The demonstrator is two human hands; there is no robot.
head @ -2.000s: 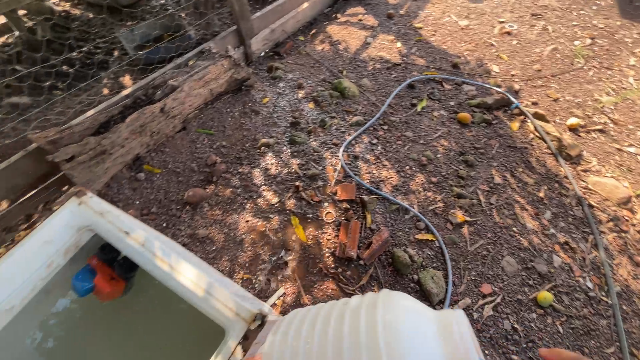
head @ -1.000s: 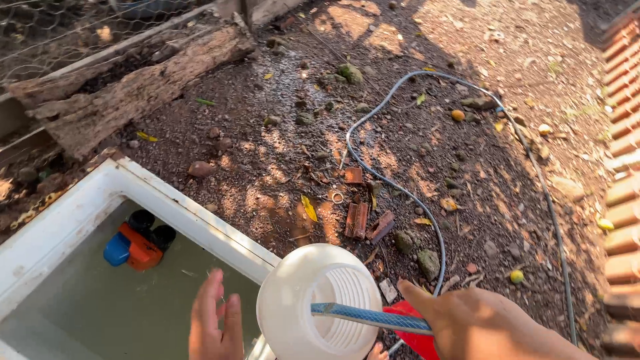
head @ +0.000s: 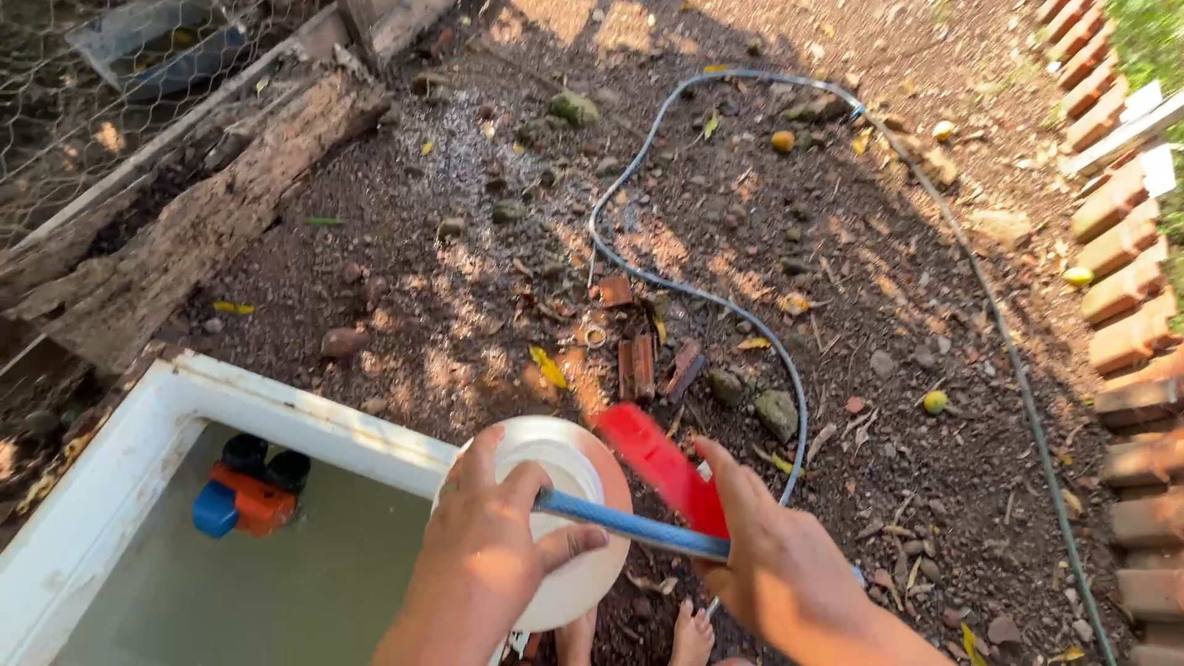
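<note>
My left hand [head: 490, 532] rests on the round white plastic container [head: 578, 592], its thumb and fingers around the end of a blue hose [head: 638, 525] at the open mouth. My right hand [head: 777, 541] grips the same hose farther along, together with a flat red piece [head: 661, 467], blurred, that sticks up to the left of the fingers. The container stands against the right side of a white-rimmed tub [head: 305, 416] of murky water. An orange and blue float device [head: 250, 499] with black round parts sits in that water. The hose tip is hidden by my left hand.
The long hose [head: 777, 342] curves over stony soil. Broken brick pieces [head: 636, 367] and stones [head: 775, 414] lie ahead. A rotten log [head: 213, 203] and wire mesh fence [head: 37, 139] are at upper left, a row of clay tiles [head: 1133, 314] at right. Bare feet [head: 692, 634] show below.
My left hand has moved from beside the container onto its mouth and the hose end. The red piece, mostly behind my right hand one second ago, now points up and left.
</note>
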